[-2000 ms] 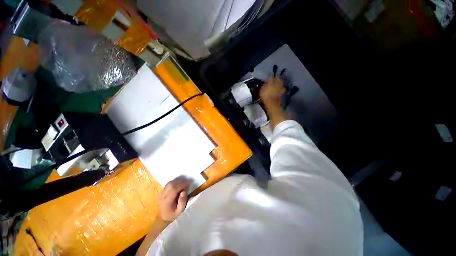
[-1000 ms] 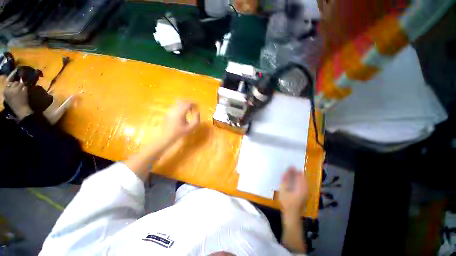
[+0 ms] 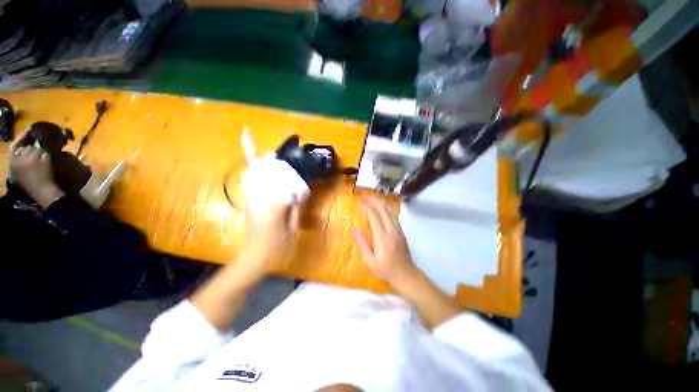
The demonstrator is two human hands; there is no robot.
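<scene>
A camera unit lies on the orange bench in front of me, with a white base (image 3: 270,184) and a black head (image 3: 313,159); a white stick points up from the base. My left hand (image 3: 274,226) is closed on the near edge of the white base, slightly blurred. My right hand (image 3: 383,239) is flat with fingers apart, empty, just below the screw feeder (image 3: 392,145). The black electric screwdriver (image 3: 452,159) lies slanted beside the feeder, its tip near the feeder's lower right corner.
A white sheet (image 3: 452,237) lies right of the feeder. A green belt (image 3: 230,53) runs behind the orange bench (image 3: 184,184). Another person's hand (image 3: 34,168) works on a dark unit at the left. Stacked dark trays (image 3: 115,38) stand at the back left.
The view has swung from the dark box at the right to the bench. A camera unit now lies there in my left hand. My right hand has moved left from the sheet to beside the feeder.
</scene>
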